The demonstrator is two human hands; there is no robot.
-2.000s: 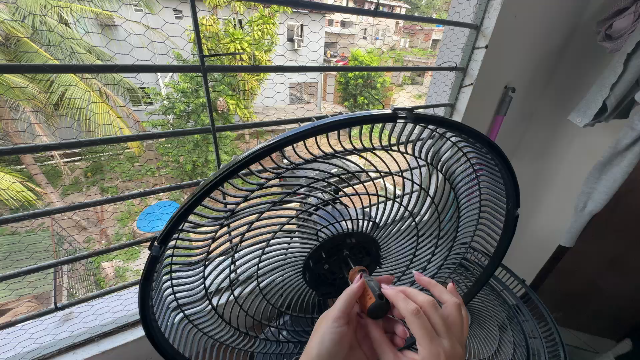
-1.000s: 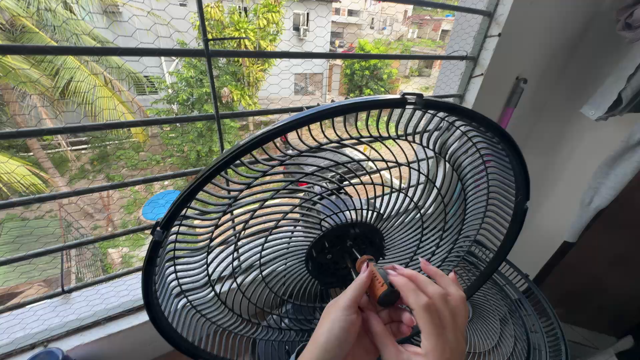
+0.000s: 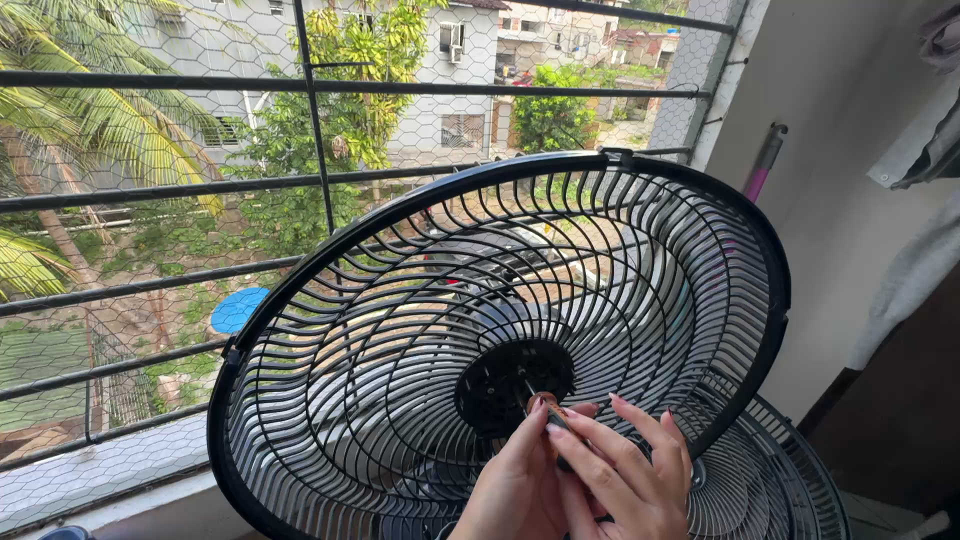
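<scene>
A black plastic fan grille (image 3: 322, 300) stands tilted before me, its round hub (image 3: 487, 386) low in the middle. My left hand (image 3: 514, 480) grips the front of a screwdriver (image 3: 555, 416) with an orange and black handle. The fingers of my right hand (image 3: 630, 465) close on the same handle from the right. The metal shaft points up and left at the hub; whether its tip sits in a screw cannot be told. Behind the grille at the lower right shows another round fan grille (image 3: 757, 465), partly hidden by the first.
A window with dark metal bars (image 3: 150, 283) and wire mesh lies behind and left of the grille, above a white sill (image 3: 142, 469). A pole with a pink part (image 3: 757, 180) leans at the wall. Cloths (image 3: 911, 262) hang at the right edge.
The fingers of my right hand have shifted around the screwdriver's handle, now covering more of it. My left hand keeps its place by the hub.
</scene>
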